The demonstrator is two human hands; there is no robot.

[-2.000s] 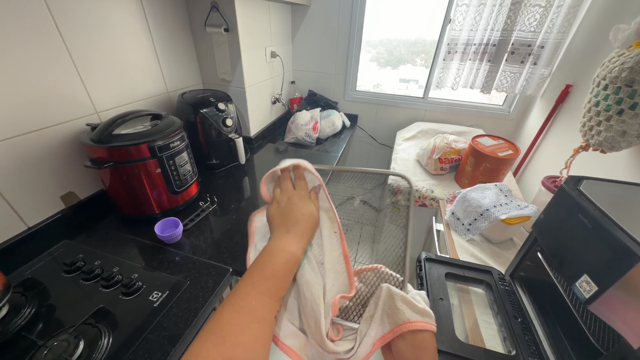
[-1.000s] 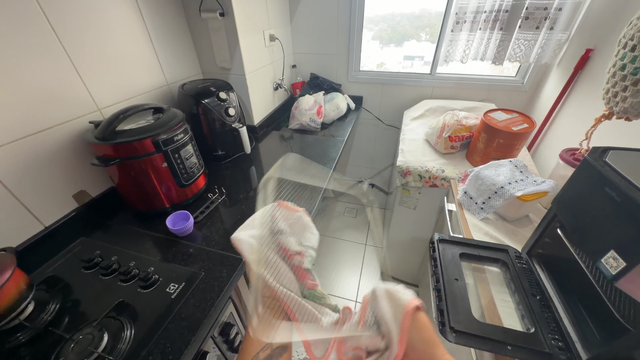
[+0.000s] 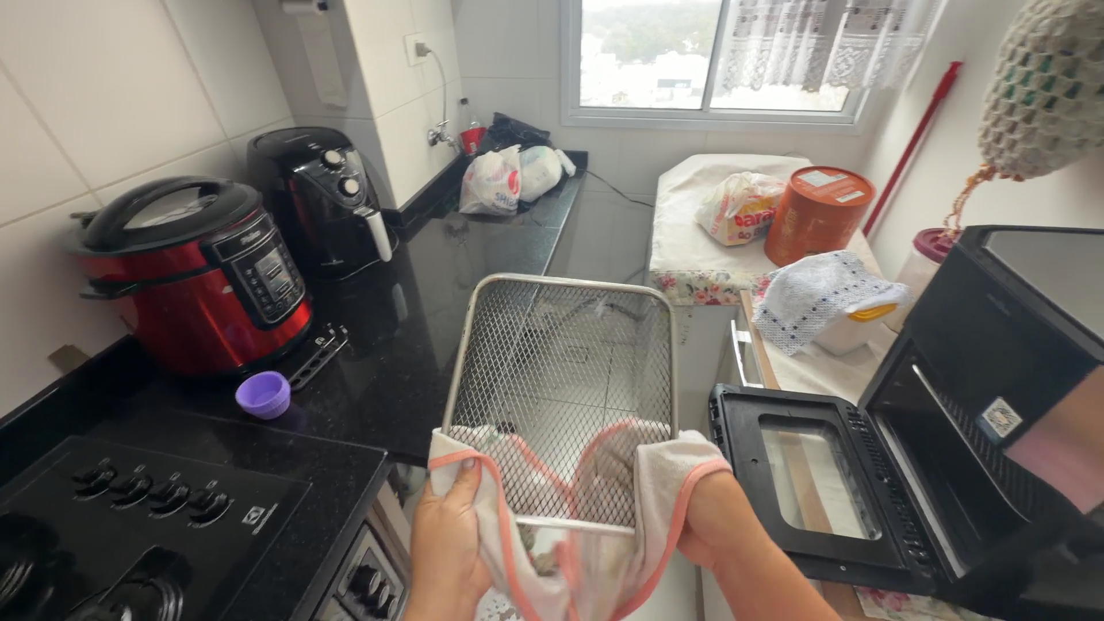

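Observation:
A wire mesh basket (image 3: 565, 371) with a metal rim is held up over the floor, tilted toward the camera. A white cloth with pink edging (image 3: 496, 509) wraps around its lower end. My left hand (image 3: 453, 526) grips the cloth and the basket's lower left side, thumb on top. My right hand (image 3: 716, 517) holds the cloth against the lower right side; its fingers are mostly hidden behind the cloth.
Left counter: a black cooktop (image 3: 172, 517), a purple cup (image 3: 264, 395), a red electric pressure cooker (image 3: 198, 276) and a black air fryer (image 3: 319, 203). At right, an oven-style appliance (image 3: 992, 379) has its door (image 3: 811, 474) lowered, close to my right forearm.
My left hand, on top of the cloth in the oldest frame, now holds the lower left side. The basket, blurred one second ago, is now in sharp view with the cloth around its lower end.

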